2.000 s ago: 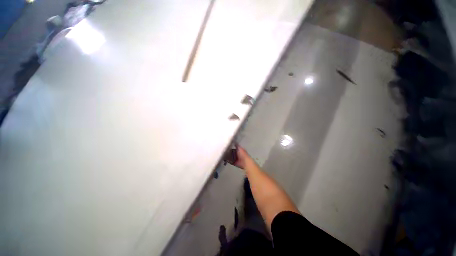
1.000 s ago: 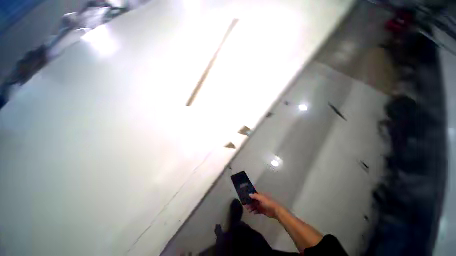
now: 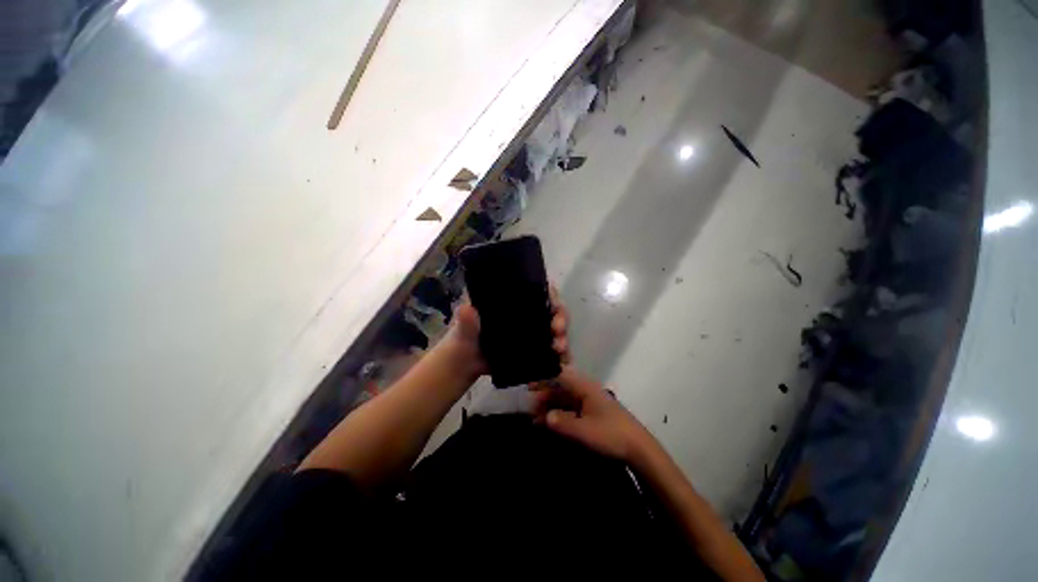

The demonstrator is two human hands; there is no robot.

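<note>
A black mobile phone (image 3: 511,309) is upright in front of me, at the right edge of the long white cutting table (image 3: 205,262). My left hand (image 3: 469,332) holds it, with the thumb side at its left edge and fingertips showing at its right edge. My right hand (image 3: 586,415) is just below the phone's lower right corner, with the fingers partly curled. Whether its fingertips touch the phone is hard to tell. The phone's screen looks dark.
A long thin brown strip (image 3: 364,66) and small brown triangular pieces (image 3: 428,214) lie on the table. Fabric offcuts (image 3: 740,146) are scattered on the tiled aisle floor (image 3: 649,352). Dark cloth heaps (image 3: 905,171) lie under another white table (image 3: 990,341) at the right.
The phone was in my right hand, lower down; now my left hand has come into view and holds it. My right hand is below it. The table view has shifted.
</note>
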